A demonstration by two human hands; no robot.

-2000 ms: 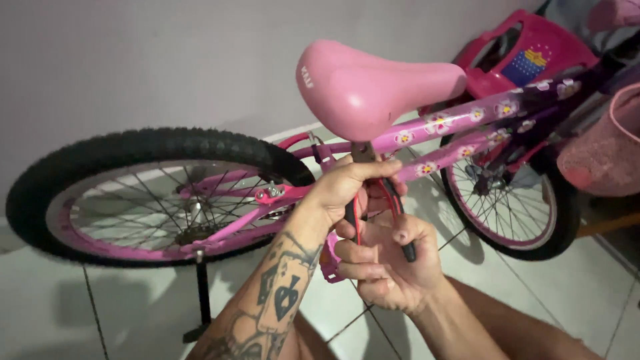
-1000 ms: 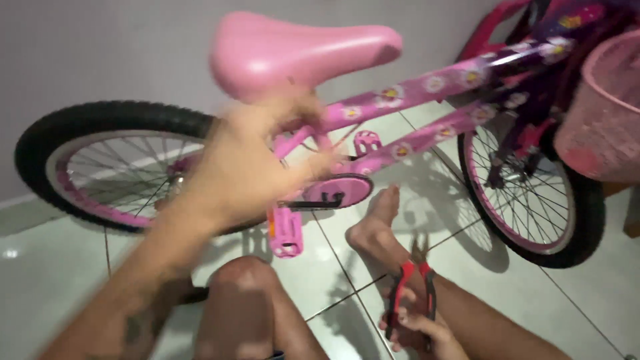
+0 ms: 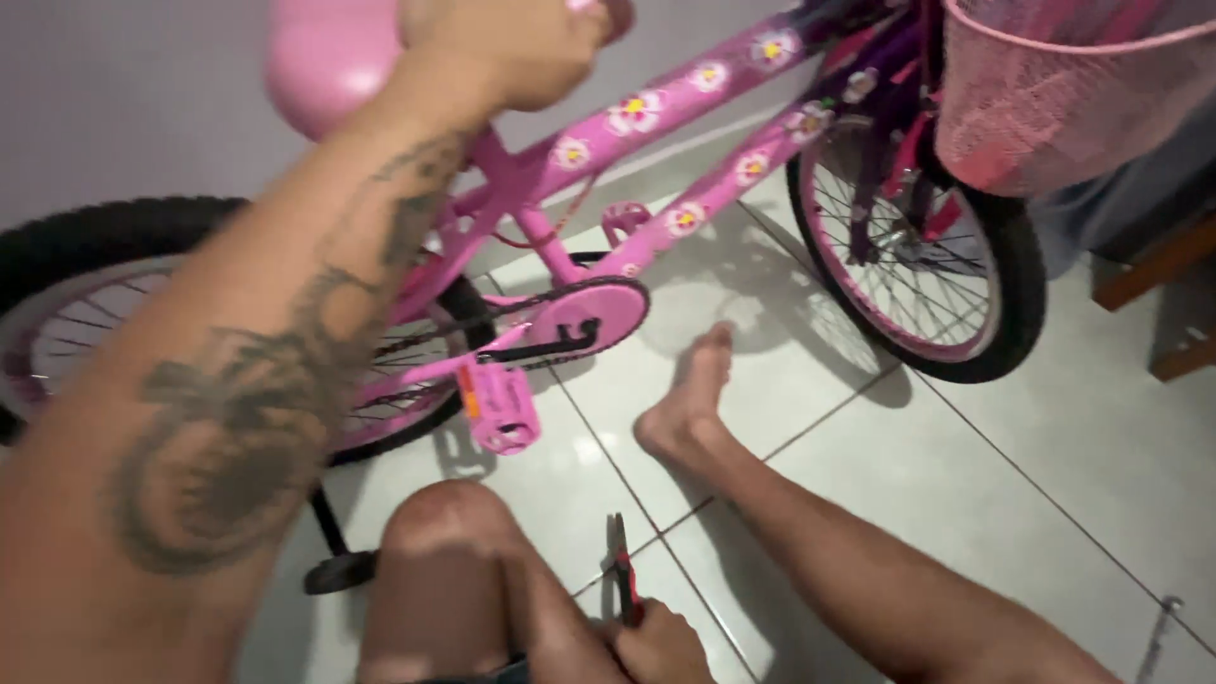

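Observation:
My left hand [image 3: 518, 47] is at the top, over the front of the pink saddle [image 3: 328, 66] and above the flowered top tube [image 3: 632, 114] of a pink bicycle; its fingers are partly cut off by the frame's edge, so a grip cannot be told. Low in the view, my right hand [image 3: 665, 646] is closed on pliers [image 3: 624, 570] with red and black handles, jaws pointing up above the floor tiles. The chainring [image 3: 594, 318] and a pink pedal [image 3: 503, 408] lie between the two hands. My left forearm hides part of the rear wheel.
A kickstand [image 3: 332, 541] props the bicycle on the tiled floor [image 3: 836, 494]. The front wheel [image 3: 1016, 294] and a pink basket [image 3: 1073, 114] stand at the right, near wooden furniture legs [image 3: 1154, 275]. My bare foot [image 3: 693, 399] rests near the chainring. A wall is behind.
Two seconds ago both hands were together at the seat post with the pliers. They have since parted: the right hand went down with the pliers, and the left hand has moved up. The view has shifted.

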